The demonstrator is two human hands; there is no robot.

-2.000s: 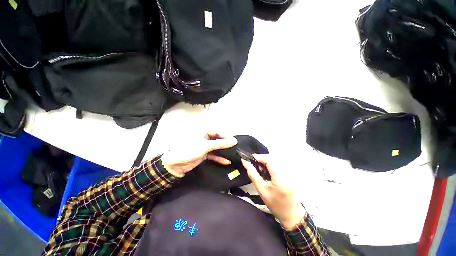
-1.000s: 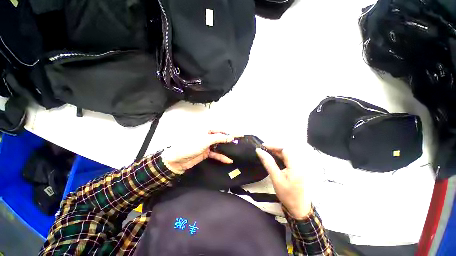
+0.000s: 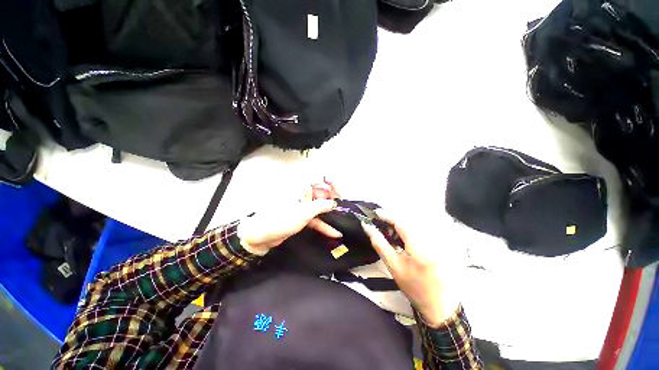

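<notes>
A small black pouch (image 3: 318, 246) with a yellow label lies at the table's front edge, above the apron. My left hand (image 3: 293, 222) grips its upper left edge between thumb and fingers. My right hand (image 3: 408, 264) is at the pouch's upper right edge and holds dark thread snips (image 3: 367, 212), mostly hidden by the fingers. The tips of the snips point up and left at the edge beside a pale zipper line. Part of the pouch is hidden under my hands.
Large black bags (image 3: 166, 115) cover the upper left. Two black pouches (image 3: 556, 213) overlap at right centre. Black pieces are heaped (image 3: 600, 79) at the upper right. A blue bin (image 3: 22, 238) with black pieces stands lower left. A black strap (image 3: 215, 199) hangs over the white table (image 3: 412, 108).
The blades of the snips show again at the pouch's edge, after being hidden a second ago. The right hand has turned slightly. The view has shifted a little.
</notes>
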